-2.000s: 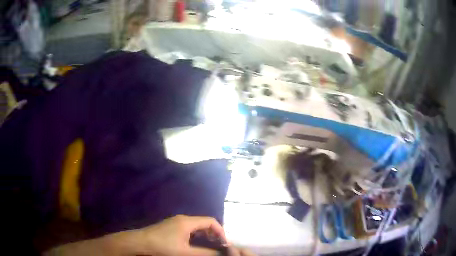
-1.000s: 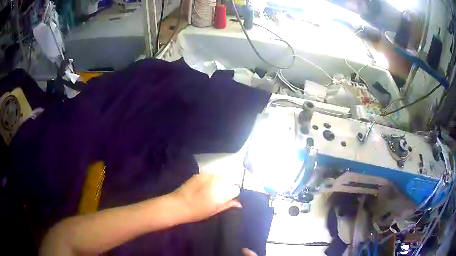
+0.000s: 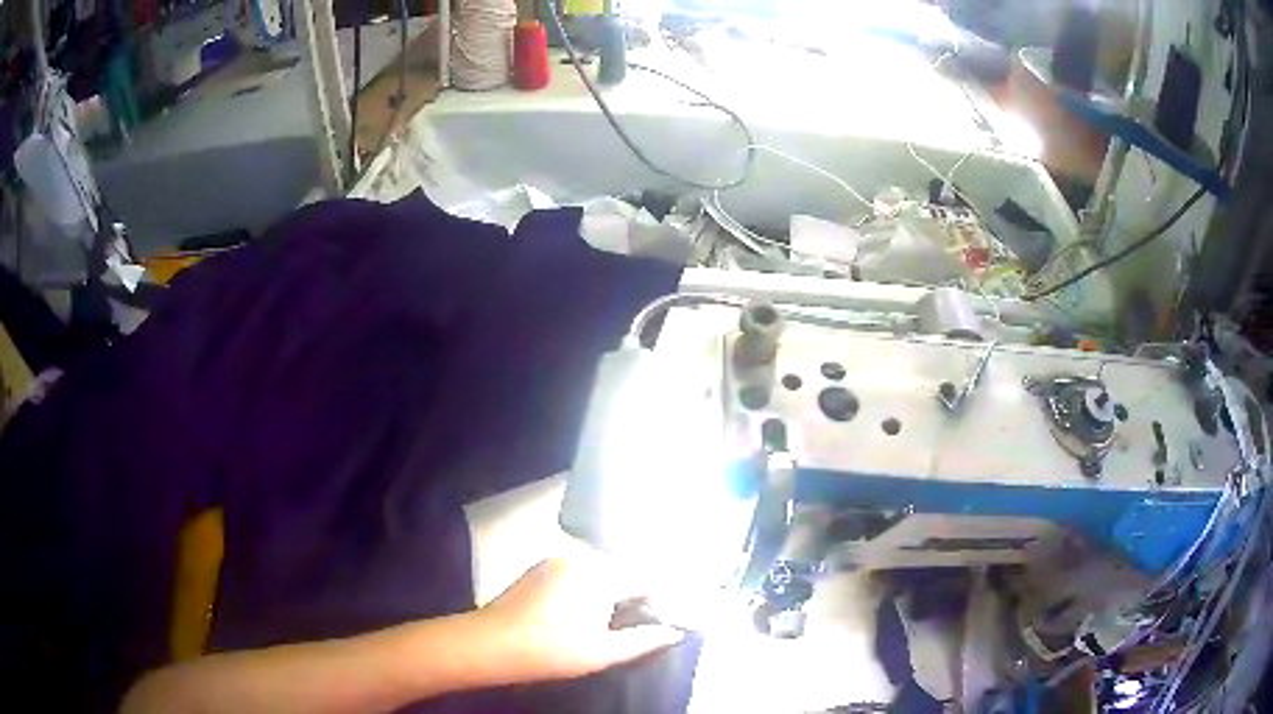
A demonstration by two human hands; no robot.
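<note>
Dark purple cloth (image 3: 363, 405) lies in a large heap left of the machine head and runs down to the bottom edge. My left hand (image 3: 566, 621) reaches in from the lower left and rests low over the cloth, left of the presser foot (image 3: 786, 610). Its thumb and a finger are near each other with a dark bit between them. Glare washes out the fingertips, so a grip cannot be told. The white sewing machine head (image 3: 963, 433) has a blue stripe. The bright lamp (image 3: 656, 474) hides the needle area. My right hand is out of the picture.
A trough (image 3: 559, 140) with pale scraps stands behind. Red (image 3: 529, 56) and beige (image 3: 483, 45) thread cones stand at the back. Dark scraps (image 3: 907, 642) lie under the machine arm. Pale cords (image 3: 1236, 523) hang at the right end. A yellow patch (image 3: 197, 579) shows beside the cloth.
My left hand has moved up from the bottom edge to beside the lamp. The fingertip seen at the bottom edge a second ago is gone. The view has shifted, with the machine lower in it.
</note>
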